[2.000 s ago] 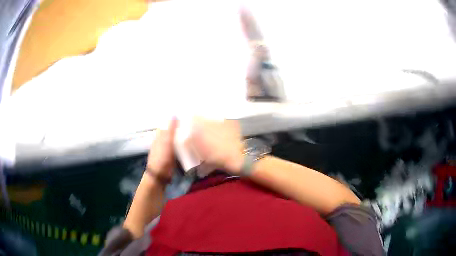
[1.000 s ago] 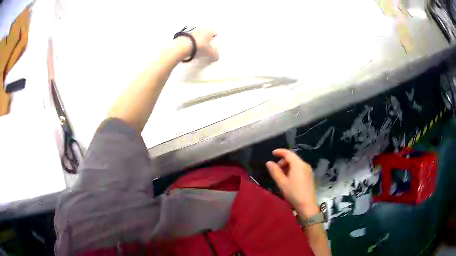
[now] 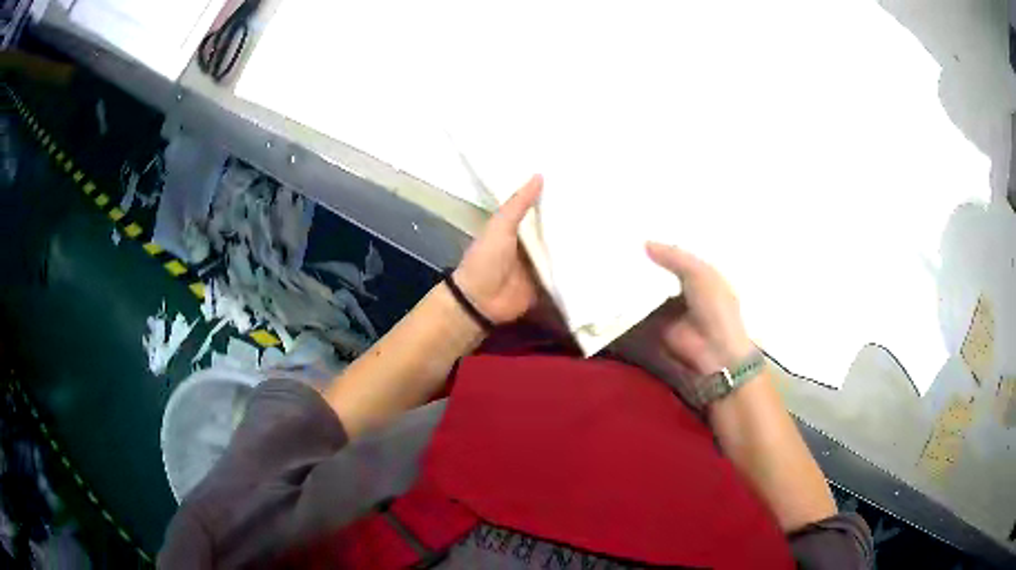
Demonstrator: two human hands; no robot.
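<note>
White cut fabric pieces (image 3: 724, 134) lie spread on the table. A folded part of white cloth (image 3: 602, 267) hangs at the table's front edge, its corner pointing towards my red apron. My left hand (image 3: 501, 262), with a dark band at the wrist, grips the left side of this fold, thumb on top. My right hand (image 3: 702, 312), with a watch, holds the right side, thumb on top and fingers partly hidden below. Whether the fold is still joined to the cloth on the table cannot be told.
Black-handled shears (image 3: 225, 47) lie at the table's far left. Tan paper tickets (image 3: 949, 432) lie at the right end. The riveted metal edge (image 3: 334, 178) runs in front. A white bin (image 3: 201, 429) stands on the floor at the left, near offcuts (image 3: 262, 239) and yellow-black tape (image 3: 132, 231).
My left hand has come back from over the table and my right hand has risen to the edge; both now hold white cloth. The view has turned, with bin and tickets now in view.
</note>
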